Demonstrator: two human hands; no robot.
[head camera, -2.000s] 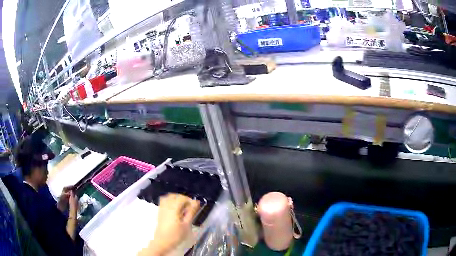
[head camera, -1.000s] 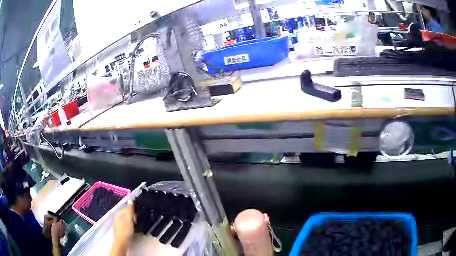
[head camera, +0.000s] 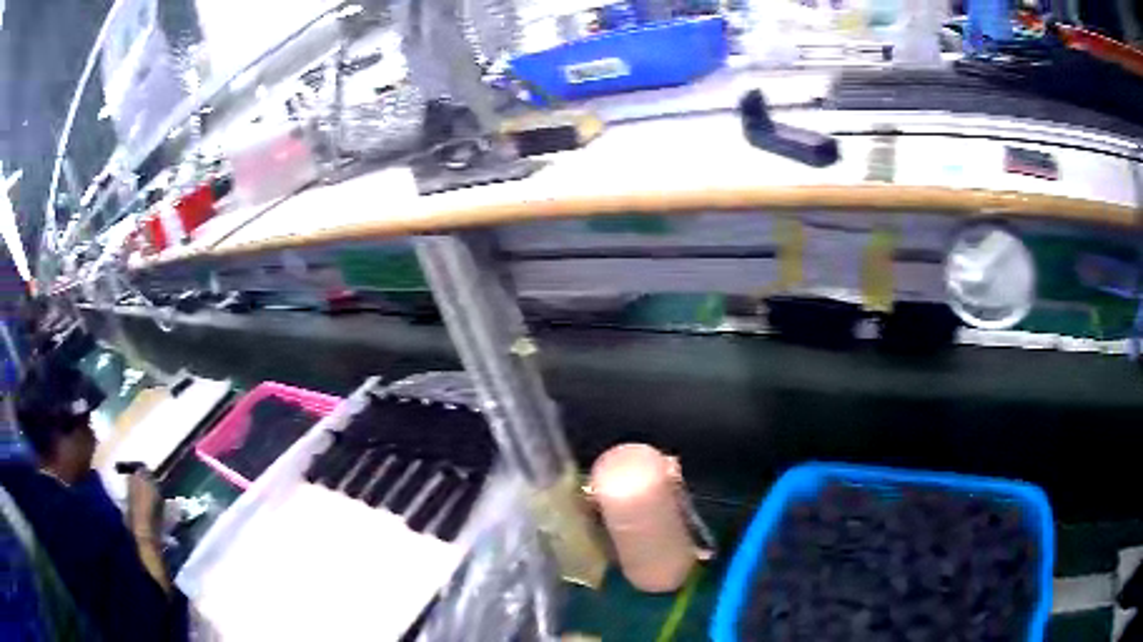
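Note:
Neither of my hands is in the picture. A white tray (head camera: 295, 564) lined with clear film stands at the lower left. Long black moulded parts (head camera: 407, 483) lie in slanted rows across its far half, and its near half shows a bare white surface. A blue basket (head camera: 1048, 552) full of small black pieces (head camera: 896, 564) stands at the lower right. The picture is blurred.
A pink bottle (head camera: 646, 517) stands between tray and basket, beside a metal post (head camera: 495, 364). A wood-edged shelf (head camera: 677, 205) crosses above the dark conveyor (head camera: 702, 389). Another person (head camera: 75, 527) sits at the left near a pink basket (head camera: 228, 472).
The hand at the white tray has left the picture. Several separate black parts now lie along the near side of the rows. The view has tilted down, showing more of the tray and blue basket.

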